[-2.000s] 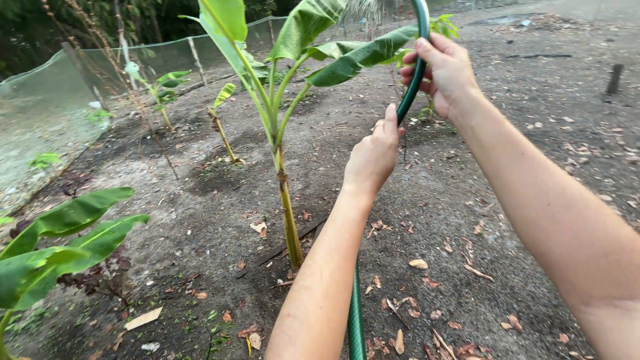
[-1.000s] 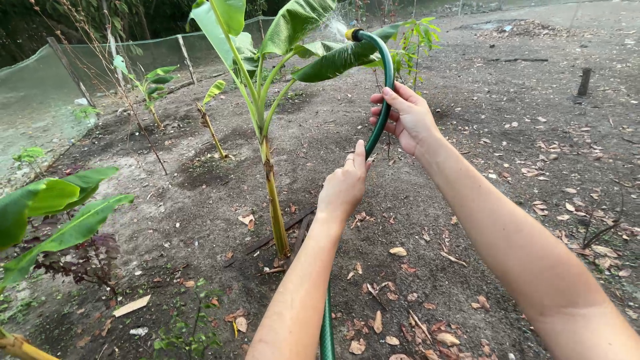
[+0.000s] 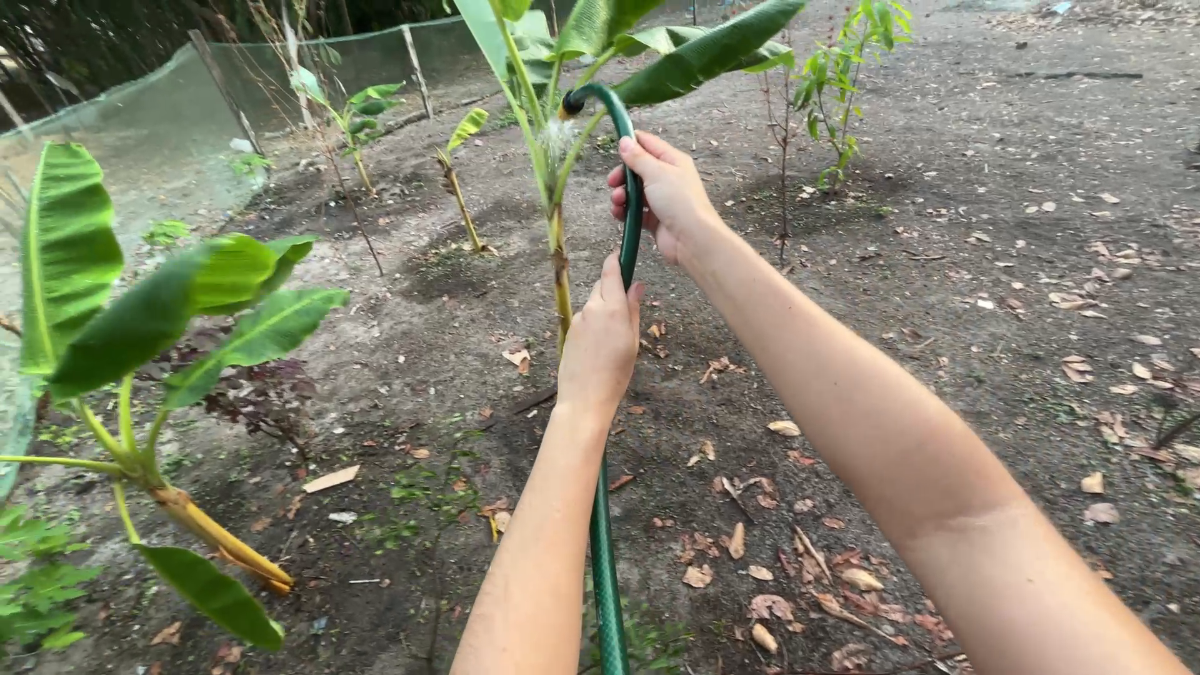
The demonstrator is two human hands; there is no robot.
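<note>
A green garden hose point(image 3: 607, 572) rises from the bottom of the view through both my hands and bends over at its top. My left hand point(image 3: 600, 352) is closed around its middle. Above it, my right hand point(image 3: 661, 192) grips the hose just below the bend, thumb on the near side. The dark nozzle point(image 3: 572, 104) points down, and water sprays from it against the leaf stalks of a young banana plant point(image 3: 560, 272). The plant's lower stem is partly behind my left hand.
A second banana plant point(image 3: 216, 539) leans at the left. Smaller plants stand behind, near a green mesh fence point(image 3: 202, 122) on wooden posts. A thin leafy sapling point(image 3: 837, 94) grows at the upper right. Dry leaves point(image 3: 771, 607) and twigs litter the dark soil.
The hose end has swung from above the big leaf down to the banana plant's leaf stalks, and its spray now lands there. Both hands stay on the hose. The view has shifted left.
</note>
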